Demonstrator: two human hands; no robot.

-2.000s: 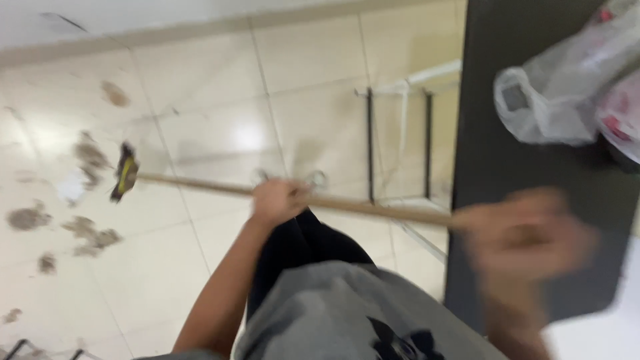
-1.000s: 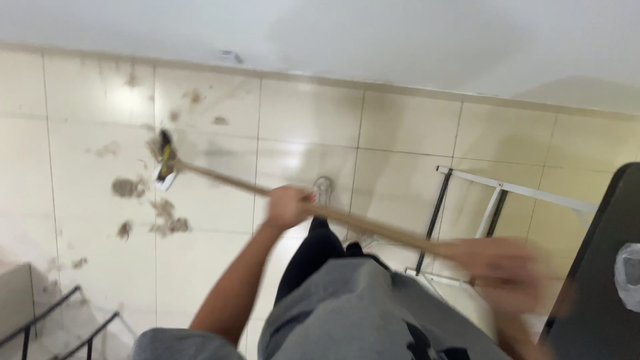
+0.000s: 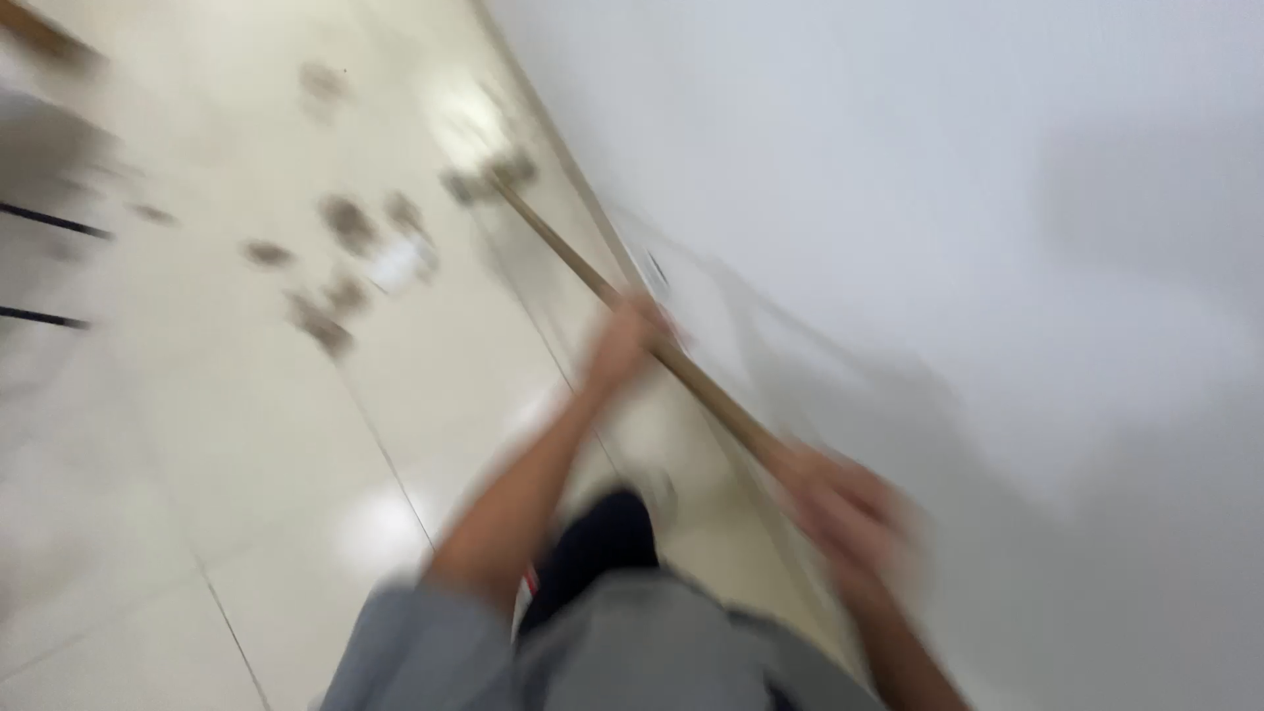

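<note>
A long wooden handle (image 3: 563, 252) slants from lower right to upper left, with a blurred broom head (image 3: 491, 178) at its far end, on the tiled floor close to the wall base. Around the middle of the handle my left hand (image 3: 632, 331) is closed. My right hand (image 3: 844, 499) grips its near end, blurred. Left of the broom head lie several brown clumps of debris (image 3: 348, 223) and a crumpled white scrap (image 3: 400, 261). The bristles cannot be made out clearly.
A white wall (image 3: 938, 227) rises along the right, meeting the floor at a baseboard (image 3: 578, 168). Two dark metal bars (image 3: 49, 318) jut in at the left edge. A brown wooden edge (image 3: 44, 35) shows at the top left corner.
The view has swung strongly, and the wall now fills the right side. The broom head, beside the debris a second ago, now rests near the wall base. Both hands still hold the handle.
</note>
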